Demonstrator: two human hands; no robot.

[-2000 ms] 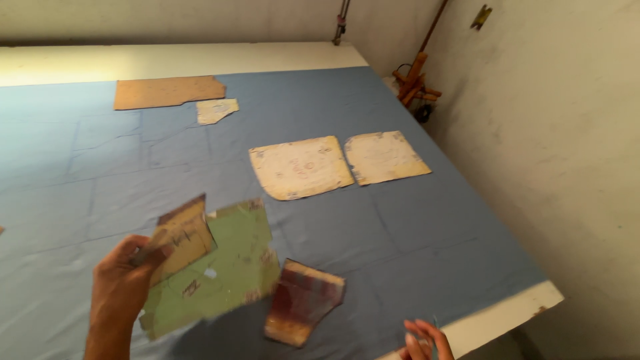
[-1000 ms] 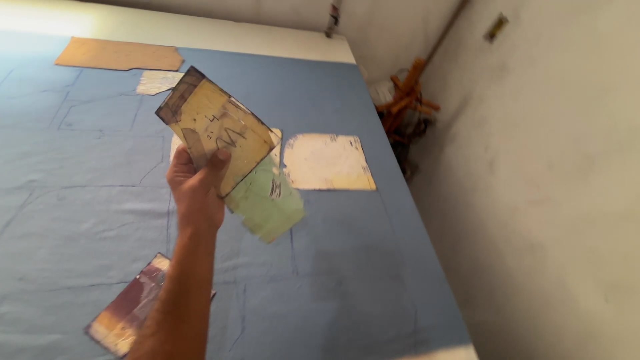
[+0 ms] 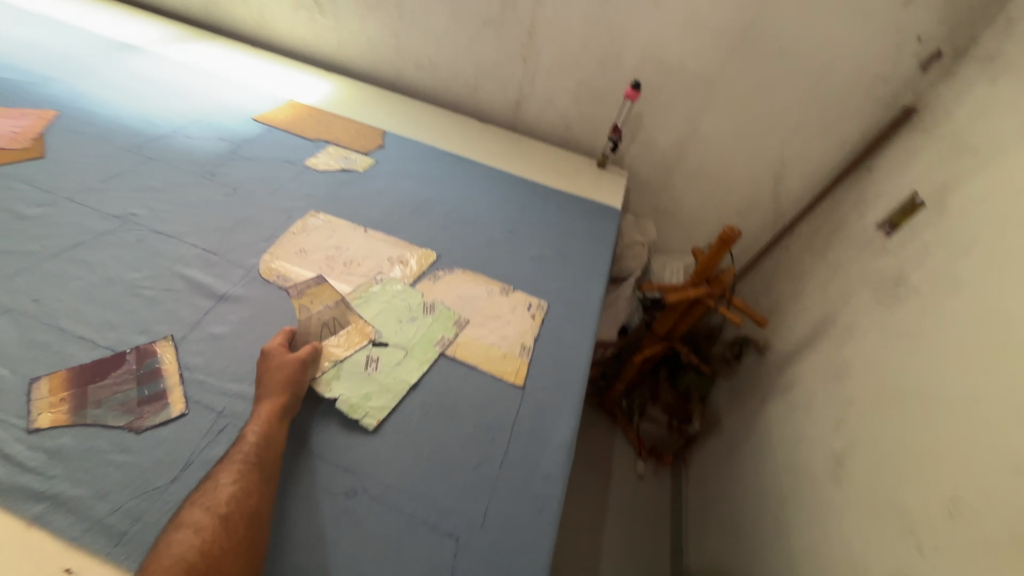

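Observation:
My left hand [image 3: 286, 368] grips a small tan cardboard pattern piece [image 3: 330, 320] by its lower left edge. This piece overlaps the left part of a green pattern piece [image 3: 400, 336], which bears writing. The green piece laps over two cream pattern pieces, one behind it [image 3: 344, 248] and one to its right [image 3: 500, 324]. Left of my hand, a maroon and yellow pattern piece [image 3: 108, 388] lies on blue fabric [image 3: 224, 480] marked with drawn lines. My right hand is out of view.
An orange-brown cardboard piece [image 3: 320, 126] and a small pale piece [image 3: 340, 158] lie near the far edge. A pink piece [image 3: 24, 126] is at far left. Beyond the table's right edge stands a bundle of orange-brown wooden parts [image 3: 696, 296] by the wall [image 3: 880, 360].
The green piece has moved from the near left onto the cream pieces. My left hand has lowered the tan piece over it. My right hand has left the view, which has shifted and turned.

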